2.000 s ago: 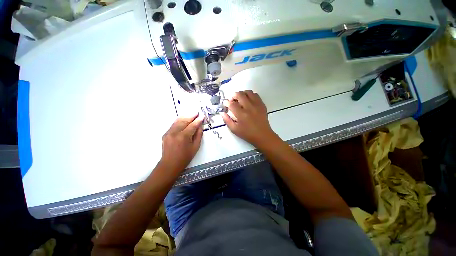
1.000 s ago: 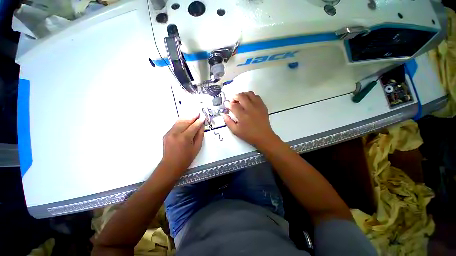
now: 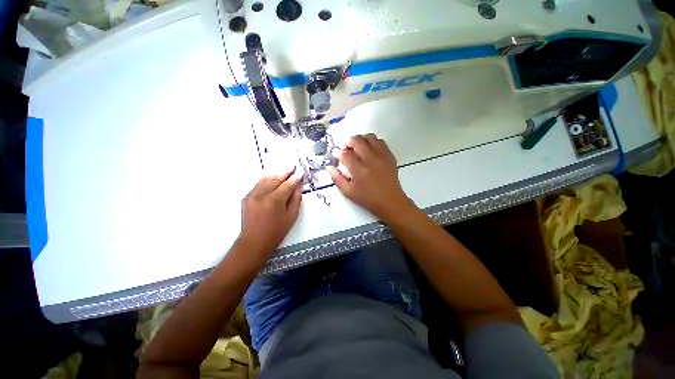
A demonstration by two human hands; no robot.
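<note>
The white sewing machine head with a blue stripe and "JACK" stands in front of me. Shiny metal parts sit under its needle area, in bright glare. My left hand has its fingertips at the left side of these parts. My right hand has its thumb and fingers at their right side. Glare and the fingers hide whether either hand grips anything. A small irregular silver piece lies on the bed just below the needle area.
A green-handled screwdriver lies beside a dark parts tray at the right. A ruler strip runs along the table front. Yellow fabric is heaped at lower right. Blue tape marks the left edge.
Both hands stay at the needle area in nearly the same pose. The whole view shifts very slightly.
</note>
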